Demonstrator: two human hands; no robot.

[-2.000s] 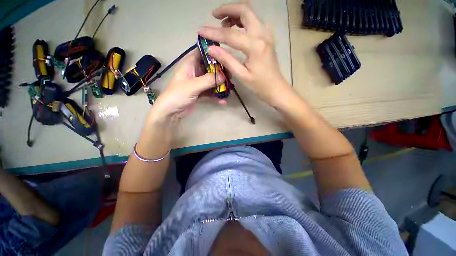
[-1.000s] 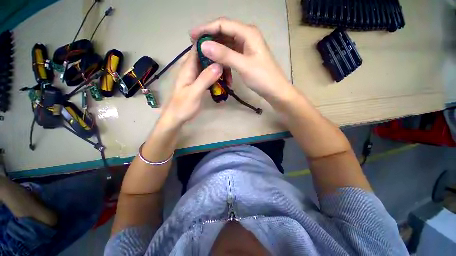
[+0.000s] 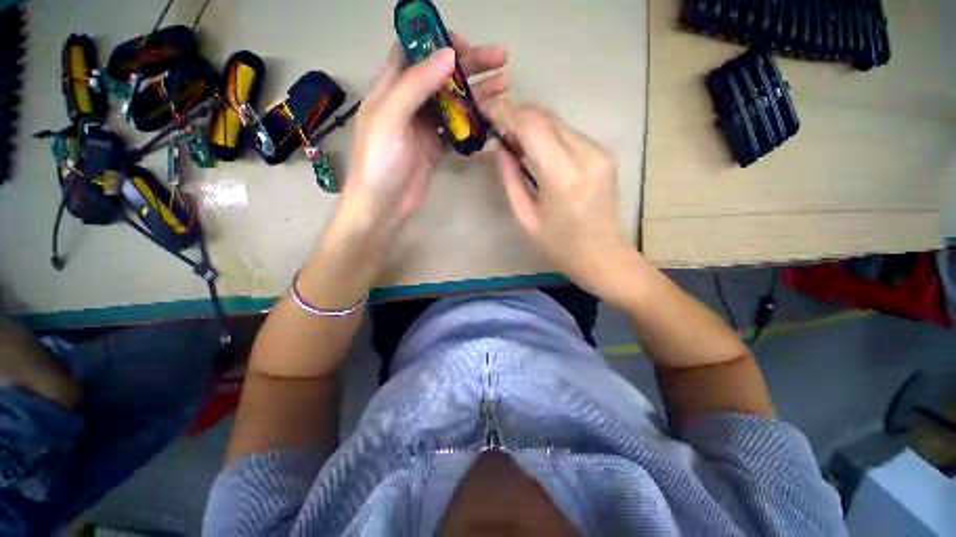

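Observation:
An open black pack body with a yellow strip and fine wires is held above the cardboard. A green circuit board lies along its upper end. My left hand grips the body from the left, with the thumb on the lower end of the board. My right hand is at the lower right of the body, its fingers closed around a thin black cable that leaves the lower end. The cable's free end is hidden by the hand.
Several waiting open units with dangling boards and cords lie at left. A row of stacked black covers and a smaller group of covers lie on cardboard at right. The green bench edge runs before me. Another person's arm shows at far left.
The board has come into fuller view along the body. My right hand has moved from the board down to the cable. The held unit sits higher in the picture.

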